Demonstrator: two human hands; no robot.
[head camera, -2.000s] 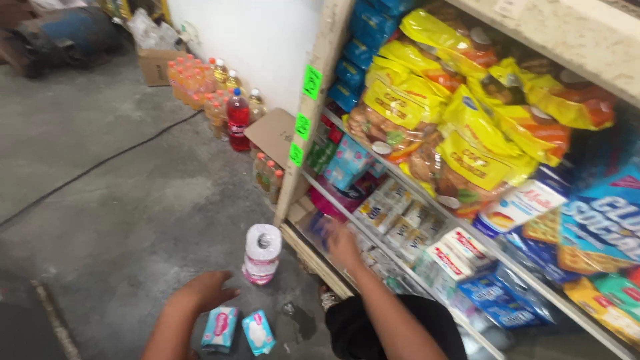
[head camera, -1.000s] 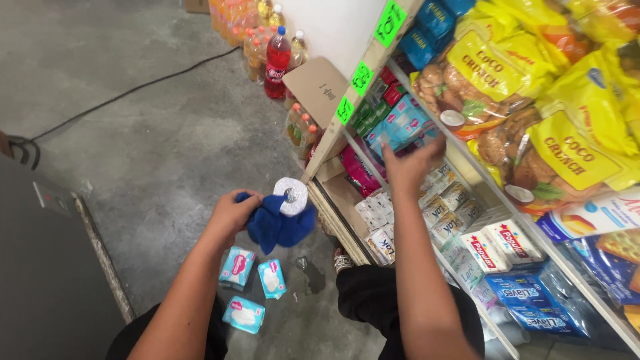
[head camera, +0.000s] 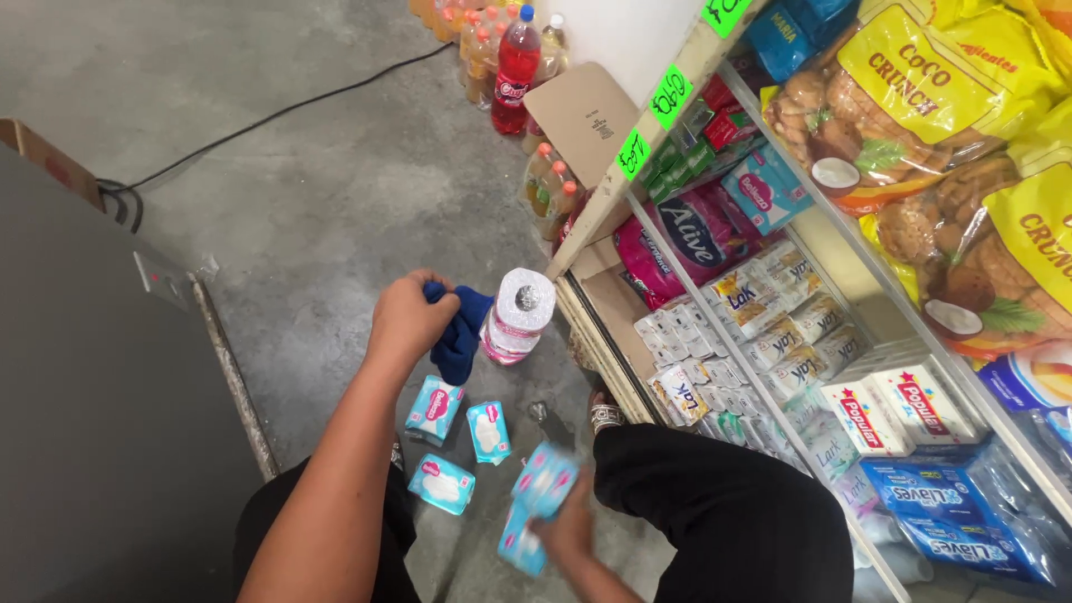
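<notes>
My left hand (head camera: 414, 314) is closed on a dark blue cloth (head camera: 461, 335), which hangs beside a stack of toilet paper rolls (head camera: 525, 306) standing on the floor. At the lower middle my right hand (head camera: 569, 528), slightly blurred, grips light blue packs of sanitary pads (head camera: 536, 502) above the floor. Several similar packs lie on the concrete between my feet: one pack (head camera: 434, 409) nearest the cloth, one (head camera: 488, 431) to its right and one (head camera: 442, 483) below. Another light blue pack (head camera: 766, 188) is on the shelf, next to a magenta detergent bag (head camera: 682, 239).
A metal shelf unit (head camera: 620, 197) on the right holds bar soaps (head camera: 754, 301), blue soap packs (head camera: 946, 511) and yellow cookie bags (head camera: 921, 92). Behind it are a cardboard piece (head camera: 582, 121), a red soda bottle (head camera: 515, 71) and orange drink bottles (head camera: 553, 184). A black cable (head camera: 285, 113) crosses the floor; a grey panel (head camera: 109, 360) stands left.
My right hand has moved from the shelf down to the lower middle, now with light blue packs in it. The left hand, empty two seconds ago, keeps hold of the blue cloth.
</notes>
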